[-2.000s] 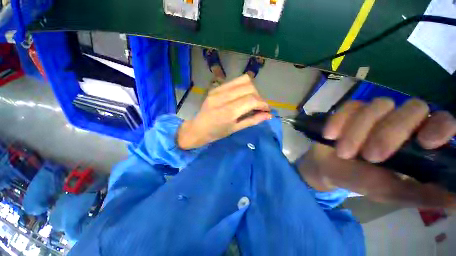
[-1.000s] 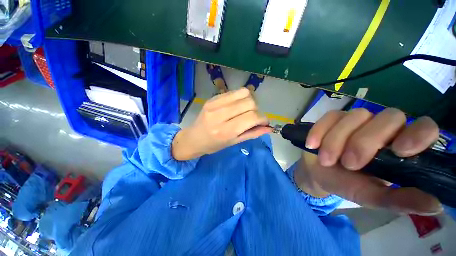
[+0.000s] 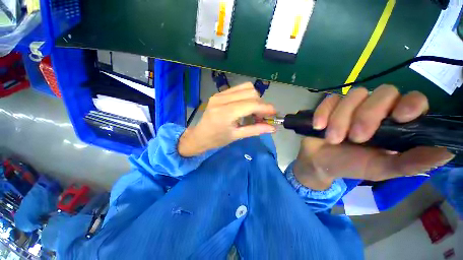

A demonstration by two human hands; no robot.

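Note:
My right hand (image 3: 370, 137) grips the thick black handle of an electric screwdriver (image 3: 431, 133), its thin metal tip pointing left. My left hand (image 3: 228, 119) is bare, with thumb and fingers pinched at that metal tip; a small yellowish bit shows between the fingertips, too small to name. Both hands are in front of the blue smock, below the bench edge. Two open-back phone assemblies, a left one (image 3: 210, 24) and a right one (image 3: 287, 26), lie side by side on the green bench, each silver-white with an orange strip and a black end.
The green bench (image 3: 137, 28) carries a yellow line (image 3: 369, 45), a black cord (image 3: 375, 78) and printed paper (image 3: 441, 61) at the right. A blue crate (image 3: 73, 109) with flat parts and papers stands at the left below the bench. People in blue smocks are at lower left.
The left fingers have opened slightly around the screwdriver tip, showing the yellowish bit. The right hand and driver have risen a little and levelled. The view has shifted, so the phones appear lower than at first.

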